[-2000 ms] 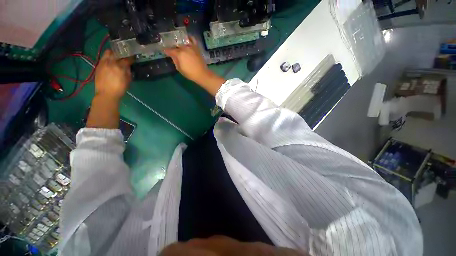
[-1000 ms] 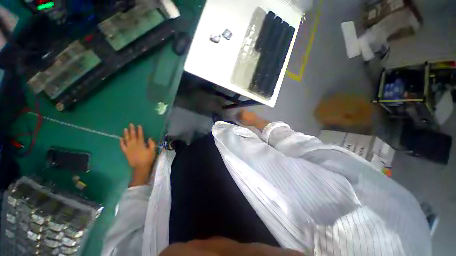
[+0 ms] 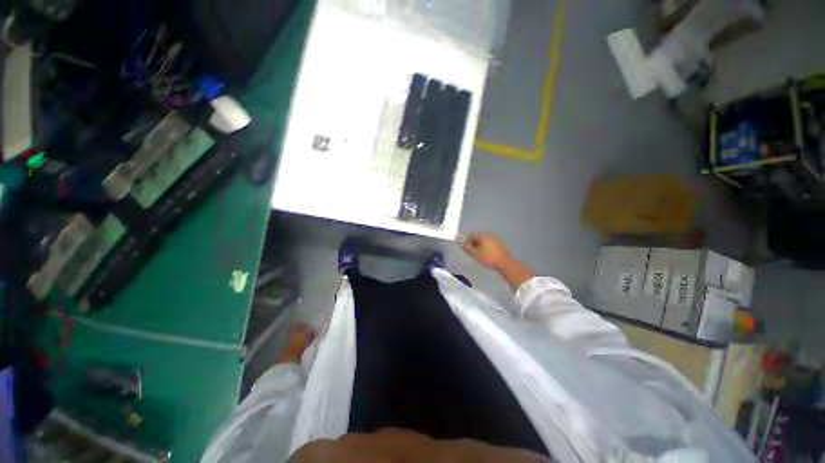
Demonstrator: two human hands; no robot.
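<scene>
My right hand [image 3: 484, 249] is bare and beside the near right corner of a white board [image 3: 348, 203]; its fingers look curled, and I cannot tell if it touches the edge. My left hand [image 3: 297, 344] hangs low beside the green-matted bench, small, blurred and partly hidden by my sleeve. Black strips [image 3: 434, 149] lie side by side on the board, next to a clear tray part [image 3: 389, 149]. Two tiny dark parts [image 3: 321, 143] lie to their left.
The green-matted bench [image 3: 181, 362] bears two test fixtures [image 3: 172, 163], a dark phone-like slab [image 3: 115, 380] and a blister tray [image 3: 72, 443] at lower left. White cartons [image 3: 647, 285], a brown item [image 3: 640, 205] and a framed rack [image 3: 760, 136] stand on the right. Yellow lines mark the grey floor.
Both hands have left the fixture area; my left hand has come off the green mat to the bench side. My right hand has moved outward to the board's corner. The view has shifted right.
</scene>
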